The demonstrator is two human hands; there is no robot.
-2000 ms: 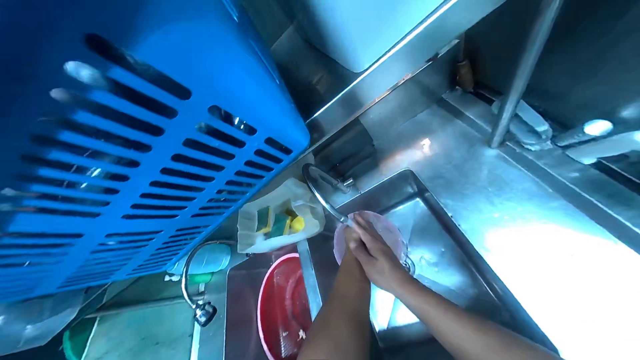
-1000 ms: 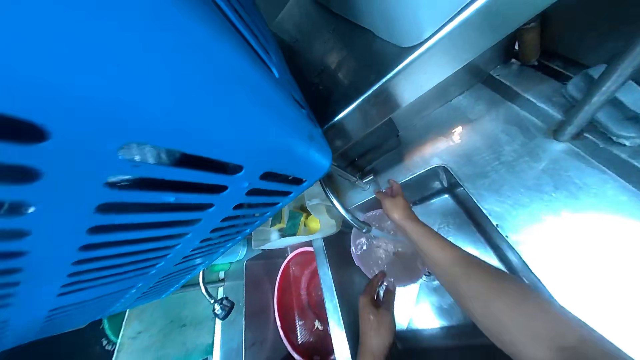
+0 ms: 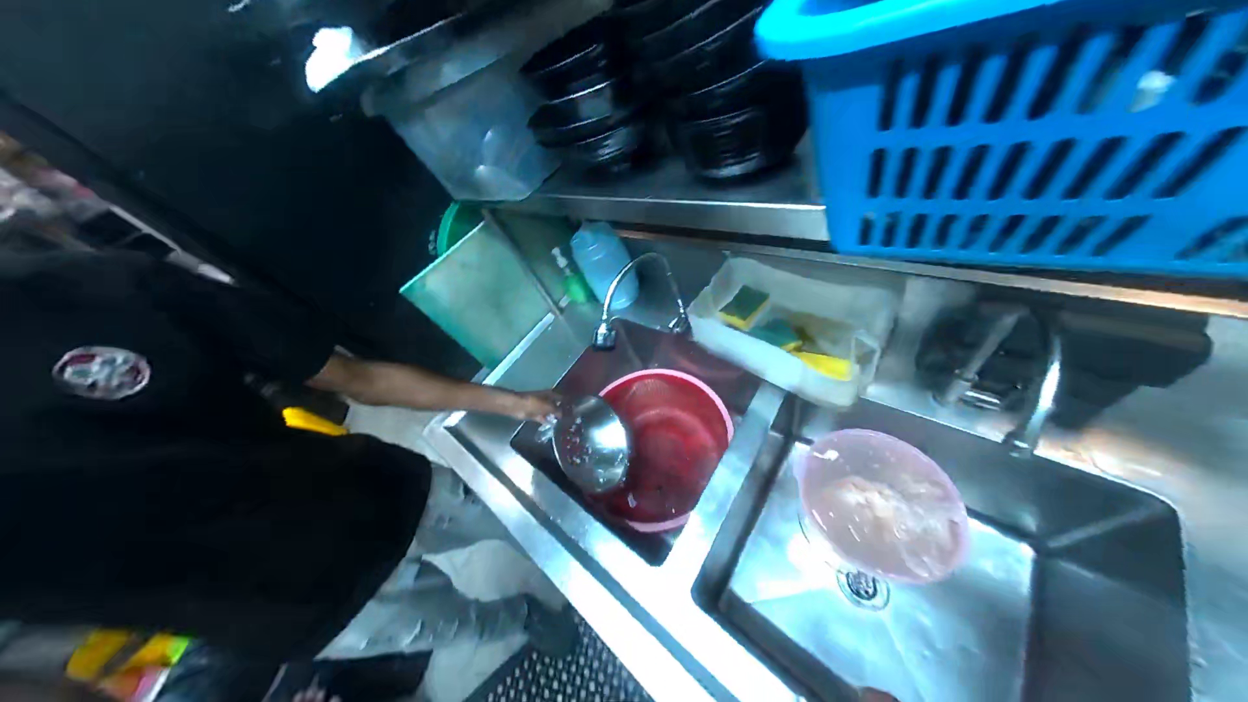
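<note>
At the bottom edge, a small sliver of a finger, apparently of my left hand [image 3: 877, 694], shows at the sink's near side; the rest is out of frame, and what it touches is hidden. My right hand is out of view. A translucent pink bowl [image 3: 882, 507] with water and pale contents that I cannot make out sits in the right steel sink [image 3: 936, 634], partly above the drain. Behind it a curved faucet [image 3: 1043, 400] points down. In the left sink stands a red basin [image 3: 673, 439]. A person's hand [image 3: 536, 405] holds a metal bowl [image 3: 592, 444] at its left rim.
The person in black [image 3: 195, 439] stands at the left. A white tub [image 3: 751, 356] holds sponges behind the sinks, beside a second faucet [image 3: 639, 263]. A blue slotted crate [image 3: 975, 146] and stacked black bowls [image 3: 721, 136] occupy the shelf above. A green board [image 3: 483, 292] leans at the left.
The view has swung far left, bringing the person with the metal bowl into sight. My hands have come away from the pink bowl, where both were a second ago.
</note>
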